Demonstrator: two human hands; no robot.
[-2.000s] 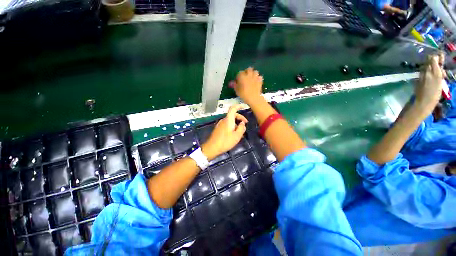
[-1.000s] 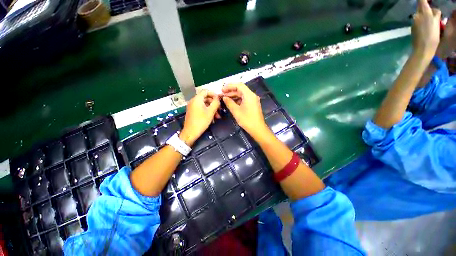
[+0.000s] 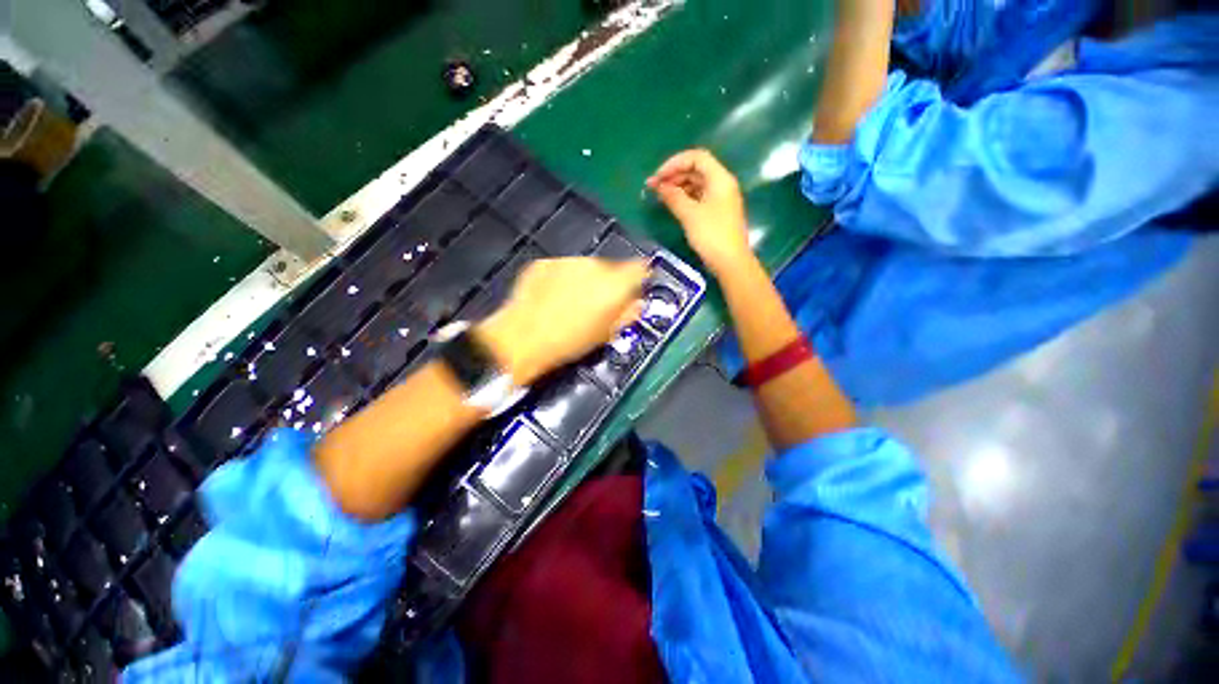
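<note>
The black blister tray [image 3: 515,461] lies slantwise in front of me, with round black units with shiny pale centres [image 3: 662,306] in pockets at its right end. My left hand [image 3: 575,314], blurred, is over that end, its fingertips beside the units; whether it grips one is hidden. My right hand [image 3: 705,205] is raised beyond the tray's right end over the green bench, thumb and fingers pinched together. A tiny pale fleck may be at its fingertips, too small to tell.
A second black tray [image 3: 94,494] lies at the left. White bits litter the first tray. A white rail [image 3: 401,174] with an upright metal post [image 3: 201,140] borders the green belt, which carries a round unit [image 3: 459,76]. A neighbour's blue sleeve [image 3: 989,160] is at the upper right.
The view has swung right. My hands, together over the tray's far edge a second ago, are now apart: the left over the tray's right end, the right beyond it.
</note>
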